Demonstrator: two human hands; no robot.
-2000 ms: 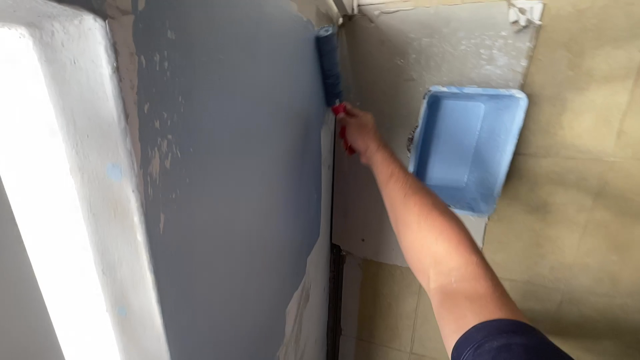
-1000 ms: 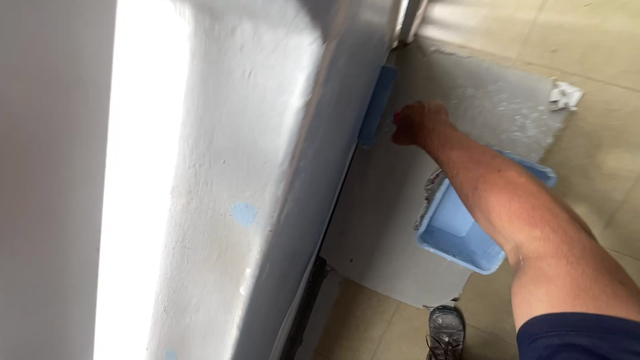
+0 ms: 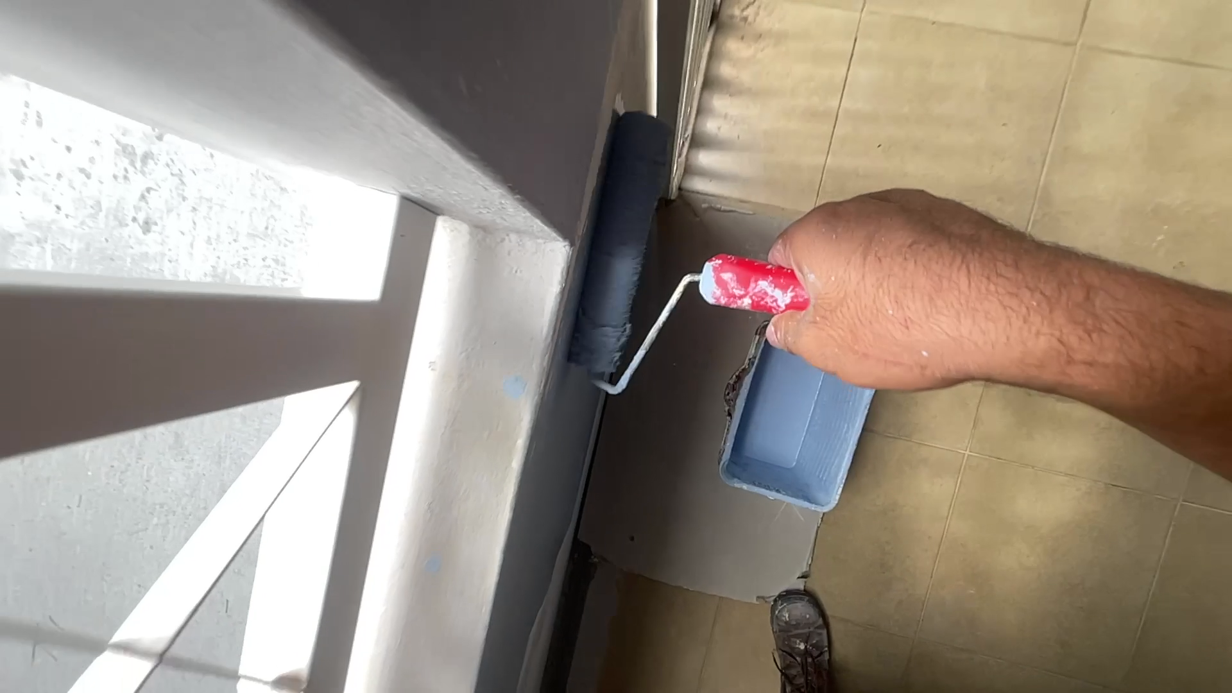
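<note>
My right hand (image 3: 885, 289) reaches in from the right edge, closed around the red, paint-spattered handle (image 3: 756, 284) of a paint roller. The roller's blue-coated sleeve (image 3: 621, 245) lies against the blue-grey wall (image 3: 539, 481), close to the corner by the door frame. A bent wire frame (image 3: 654, 332) joins handle and sleeve. Partly behind my hand, a blue paint tray (image 3: 784, 414) with a wet-looking blue inside rests on a grey sheet (image 3: 674, 481) on the floor. My left hand is out of the picture.
At left, a pale ledge (image 3: 481, 337) with blue paint spots runs beside white window bars (image 3: 371, 337). Beige floor tiles (image 3: 1049, 539) extend to the right. A dark shoe (image 3: 801, 635) stands at the sheet's lower edge. A door frame (image 3: 688, 87) rises at top.
The roller, held in my right hand throughout, has moved from the upper wall face to low near the corner. The view has shifted greatly, bringing the window bars in.
</note>
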